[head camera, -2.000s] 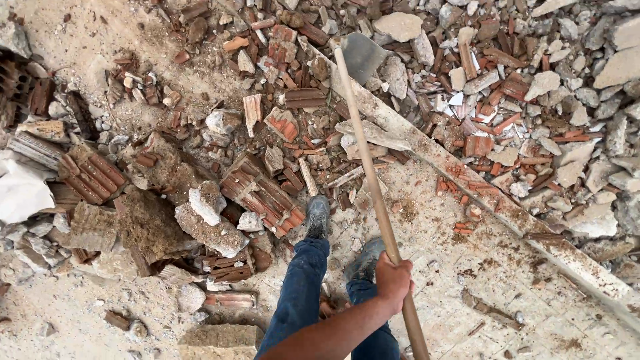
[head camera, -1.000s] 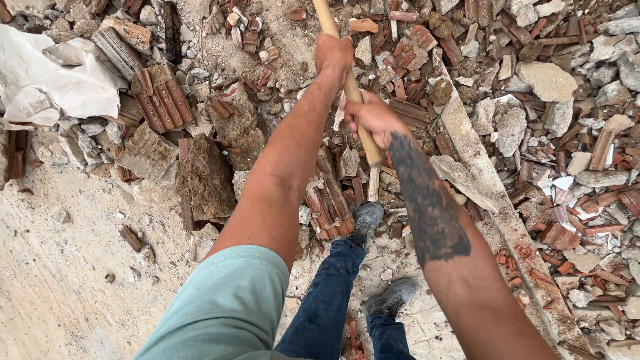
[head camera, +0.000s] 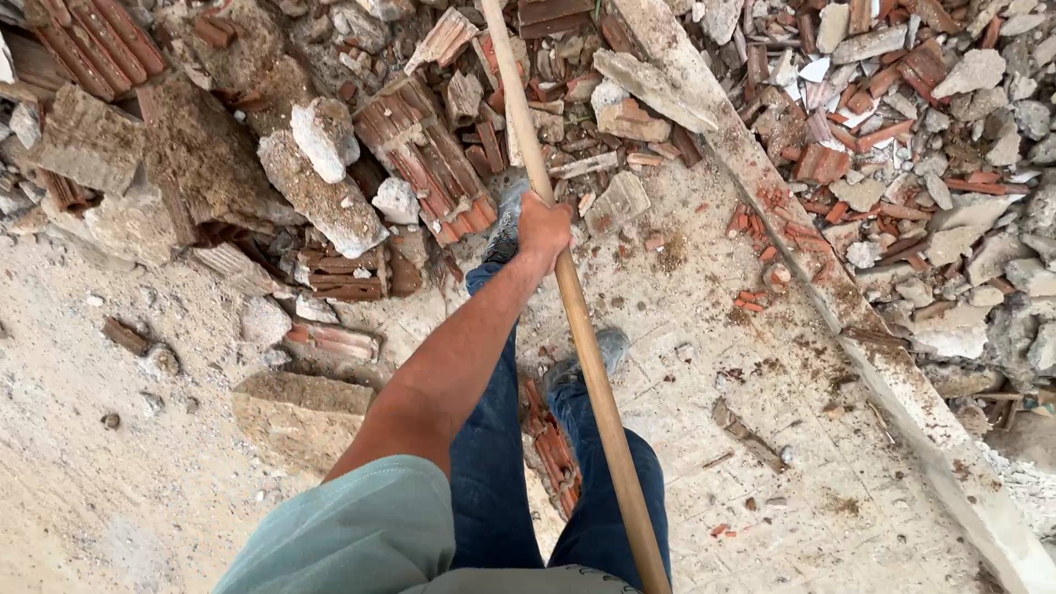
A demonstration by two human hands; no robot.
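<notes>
My left hand [head camera: 544, 229] is closed around a long wooden handle [head camera: 590, 351], over my forward shoe. The handle runs from the top edge, past my legs, to the bottom edge of the view; whatever is on its far end is out of view. My right hand is not in view. Just left of the gripping hand lies a broken piece of hollow red brick [head camera: 425, 157] with mortar on it. Another red brick fragment [head camera: 553, 445] lies on the floor between my legs.
A long concrete beam [head camera: 792, 239] lies diagonally on the right, with heaped brick and concrete rubble [head camera: 973, 173] beyond it. Larger chunks, among them a mortar-crusted block [head camera: 202, 153], are piled at left. A flat stone block [head camera: 301, 417] lies near my left side.
One second ago both hands were on the handle; now only the left is seen on it, lower in the view. The right hand and tattooed forearm have left the view.
</notes>
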